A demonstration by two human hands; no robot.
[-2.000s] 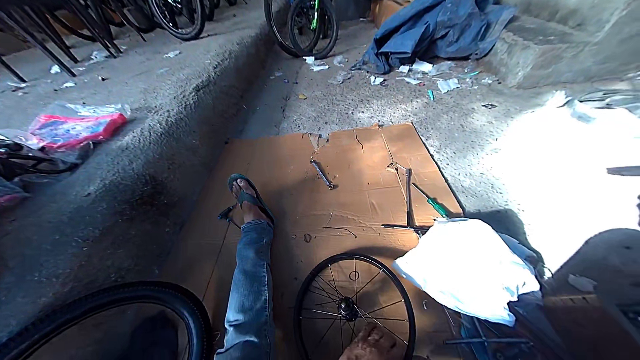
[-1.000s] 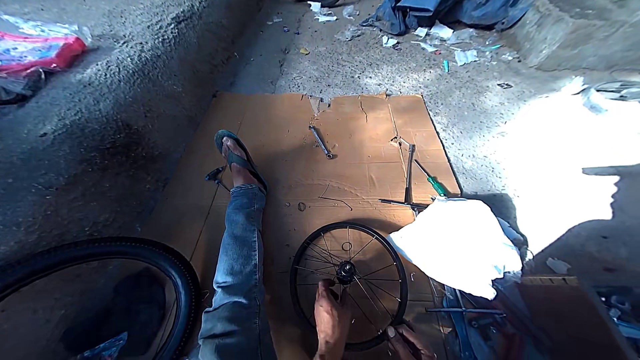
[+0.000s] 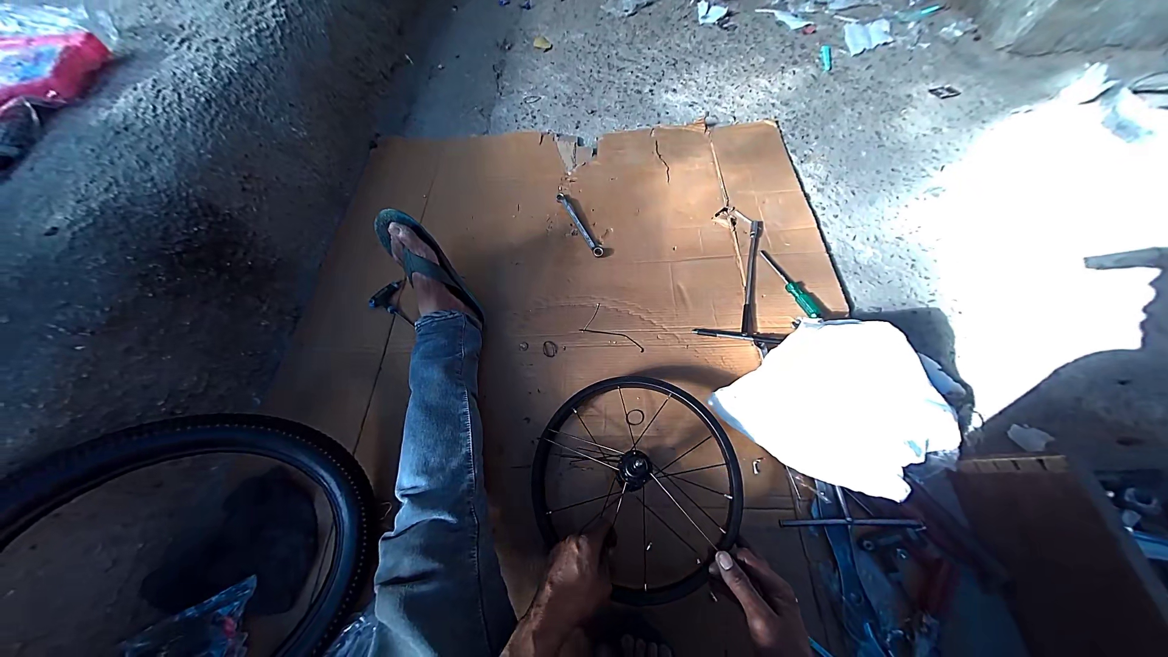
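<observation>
A small spoked bicycle wheel rim point(image 3: 639, 381) without a tire lies on a cardboard sheet point(image 3: 511, 219), its black hub point(image 3: 635, 468) at the centre. My left hand point(image 3: 577, 575) is at the lower left of the rim, fingers closed on a spoke near the rim. At the lower right, my right hand point(image 3: 756, 593) has its thumb and fingers on the end of a spoke at the rim. Above the wheel, bent loose wire pieces point(image 3: 613, 334) and a small ring point(image 3: 549, 349) rest on the cardboard.
A bicycle tire point(image 3: 351, 474) lies at lower left, beside my outstretched leg. A wrench point(image 3: 580, 224), a green-handled screwdriver point(image 3: 803, 297) and a T-shaped metal tool point(image 3: 750, 283) lie on the cardboard. A white cloth or bag point(image 3: 839, 401) covers part of the tools at right.
My left hand has moved from near the hub down to the lower left of the rim. Two seconds ago only one hand showed at the wheel; now both are there.
</observation>
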